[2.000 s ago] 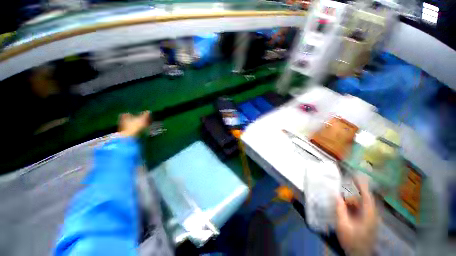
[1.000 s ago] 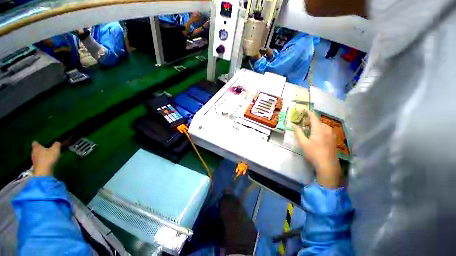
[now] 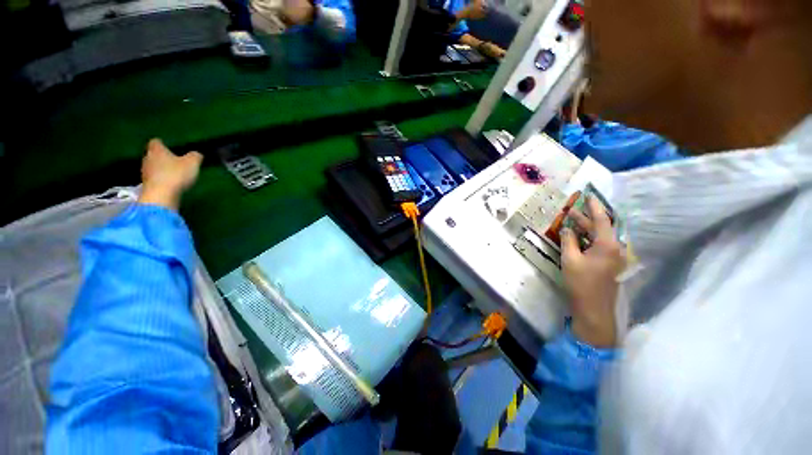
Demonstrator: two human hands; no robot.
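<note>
My left hand is over the green bench at the left, fingers apart and empty. A silvery slotted phone frame lies on the bench just right of it. My right hand is over the white dispensing machine, its fingertips at a green-edged fixture with an orange-brown part. The hand covers much of the fixture, and I cannot tell whether it grips anything. A pale-blue adhesive sheet lies in front of me, with a long narrow strip across its marked side.
A person in white leans in close at the right, beside the machine. A black teach pendant with an orange cable lies by blue and black items. Tray stacks stand at the left. White posts rise behind.
The view has shifted. The person in white leans further in. My right hand has moved from the yellow cloth to the fixture that held a pale frame. My left hand stays near the bench frame.
</note>
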